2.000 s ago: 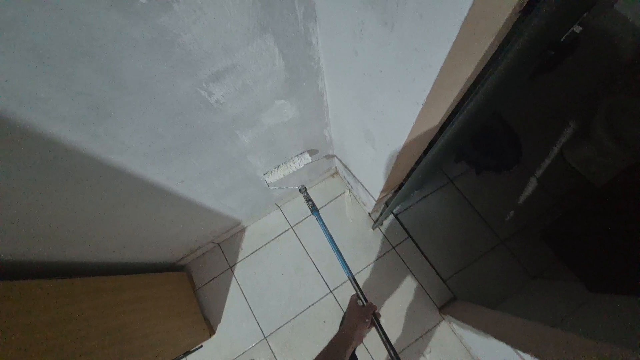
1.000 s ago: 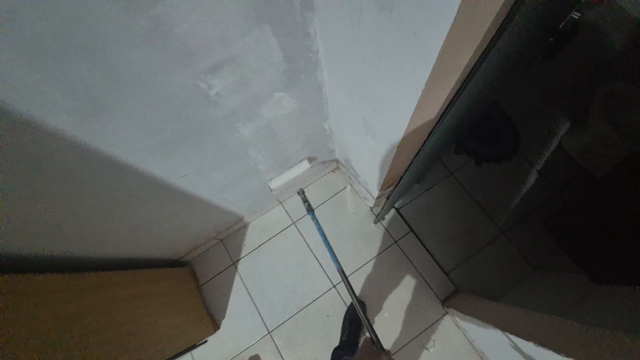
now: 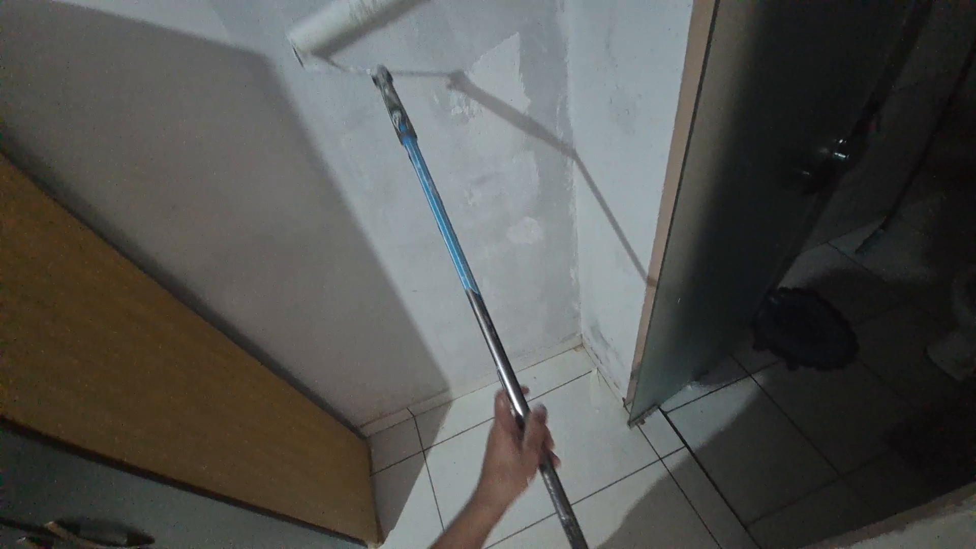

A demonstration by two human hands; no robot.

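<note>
My left hand (image 3: pixel 518 450) grips the dark metal part of an extension pole (image 3: pixel 488 328), its arm coming in from the bottom edge. The pole runs on past the lower edge; its upper section is blue. At its top end a wire frame carries a paint roller (image 3: pixel 347 27) with a pale cover, at the top of the view by the grey-white wall (image 3: pixel 473 198). Whether the roller touches the wall cannot be told. Patches of uneven tone mark the wall, and a shadow of the pole crosses it. My right hand is out of view.
A wooden furniture panel (image 3: pixel 191 366) stands at lower left. On the right, a dark glass door (image 3: pixel 732 191) with a metal handle (image 3: pixel 839 152) adjoins the wall corner. Beyond it, a dark round object (image 3: pixel 804 328) lies on the tiled floor (image 3: pixel 595 435).
The roller has moved up from the foot of the wall. My left hand, near the lower edge before, now shows more fully around the pole. The view has shifted up and left.
</note>
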